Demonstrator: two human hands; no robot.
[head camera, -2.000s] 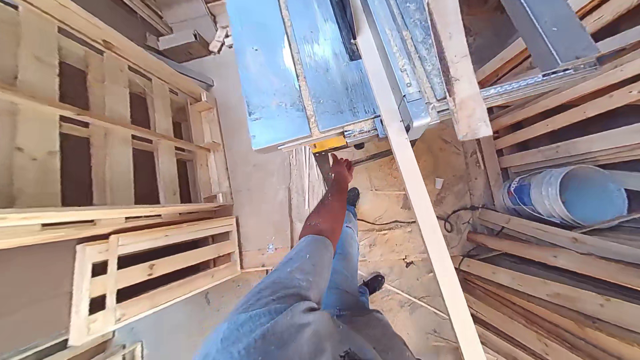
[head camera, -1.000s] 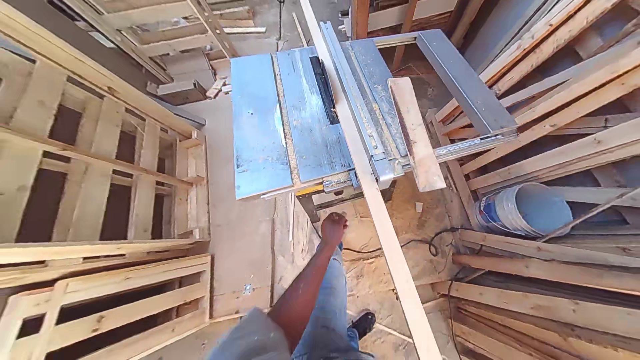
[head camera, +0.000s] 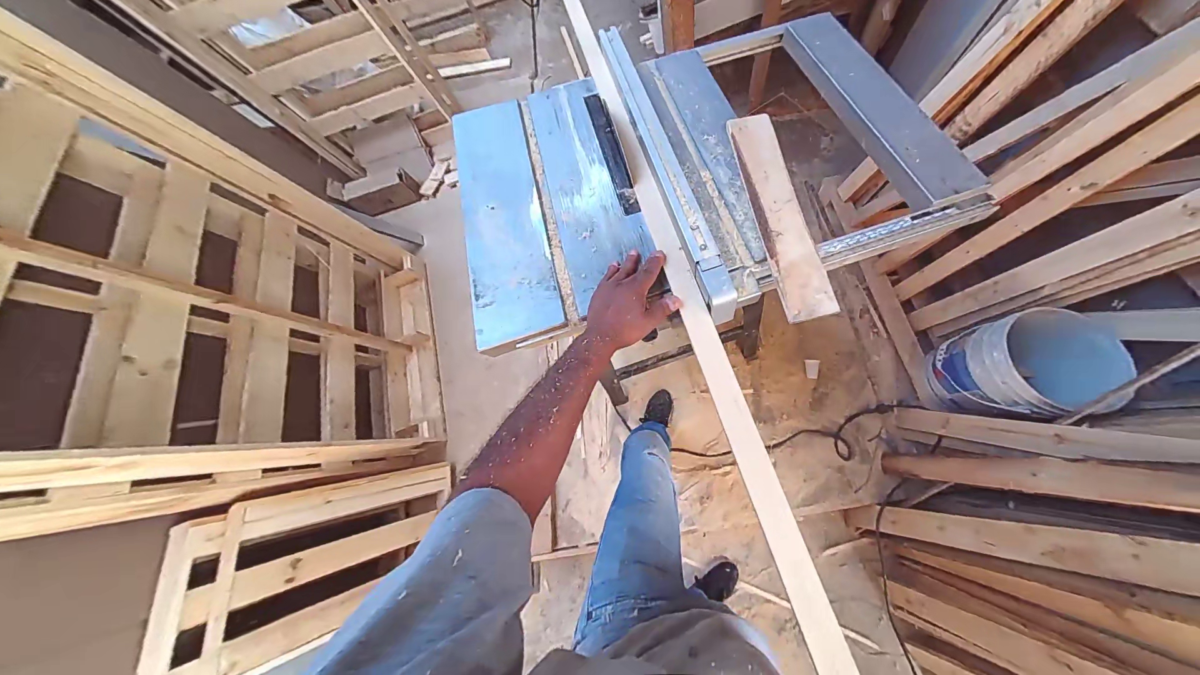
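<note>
A long, narrow wooden board (head camera: 741, 403) lies across a table saw (head camera: 502, 216), along its metal rip fence (head camera: 670, 169), and its near end runs down past my right side. My left hand (head camera: 630, 305) rests at the front edge of the saw table, fingers spread, with its fingertips against the board's left side. Left of the board is the black throat plate (head camera: 609, 155); the blade cannot be made out. A short wood offcut (head camera: 783, 216) lies across the table right of the fence. My right hand is out of view.
Wooden pallets (head camera: 216, 300) stand along the left. At the right, a white plastic bucket (head camera: 975, 366) sits among stacked boards (head camera: 1059, 478). A black cable (head camera: 844, 436) crosses the dusty floor near my feet. More pallet frames (head camera: 328, 84) are beyond the saw.
My left hand has moved from below the saw's front edge up onto the table beside the board. The view has shifted.
</note>
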